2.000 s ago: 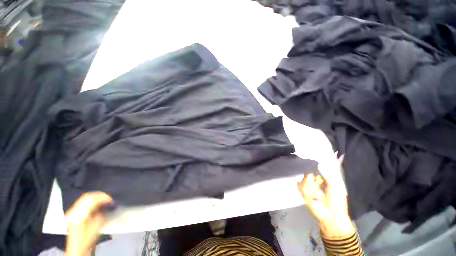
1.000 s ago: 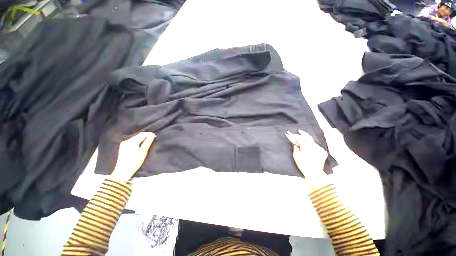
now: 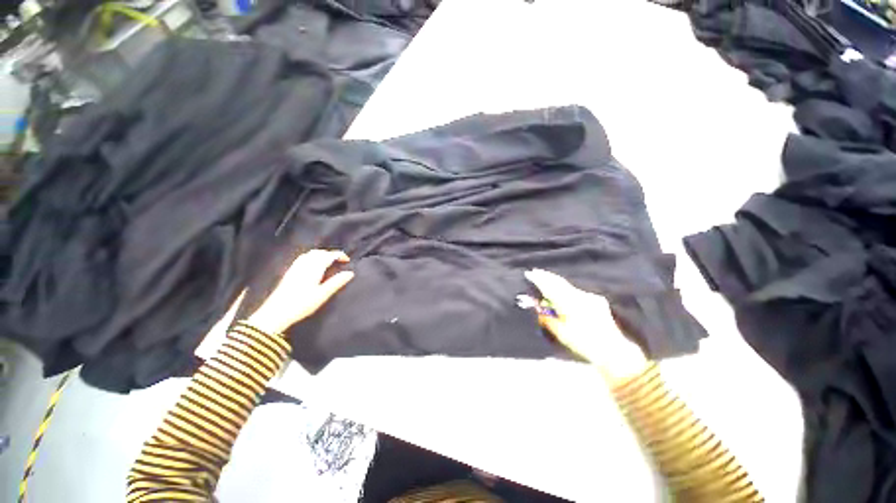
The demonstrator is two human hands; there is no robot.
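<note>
A dark garment (image 3: 462, 216) lies spread and wrinkled on the white tabletop (image 3: 413, 393) in front of me. My left hand (image 3: 309, 285) rests on its left part, fingers bent on the cloth; whether it pinches cloth is unclear. My right hand (image 3: 575, 314) is over the garment's near right part and holds small thread snips (image 3: 531, 303), whose metal tips point left. Most of the snips is hidden in the hand. A small pale speck lies on the cloth between the hands.
A large heap of dark garments (image 3: 167, 196) hangs over the table's left edge. Another crumpled dark heap (image 3: 825, 246) lies along the right side. Yellow-black tape (image 3: 44, 432) marks the pale floor at lower left.
The view has shifted, so the garment sits further right. My right hand has moved left over the cloth and the snips now show in it. The squarish stitched outline no longer shows.
</note>
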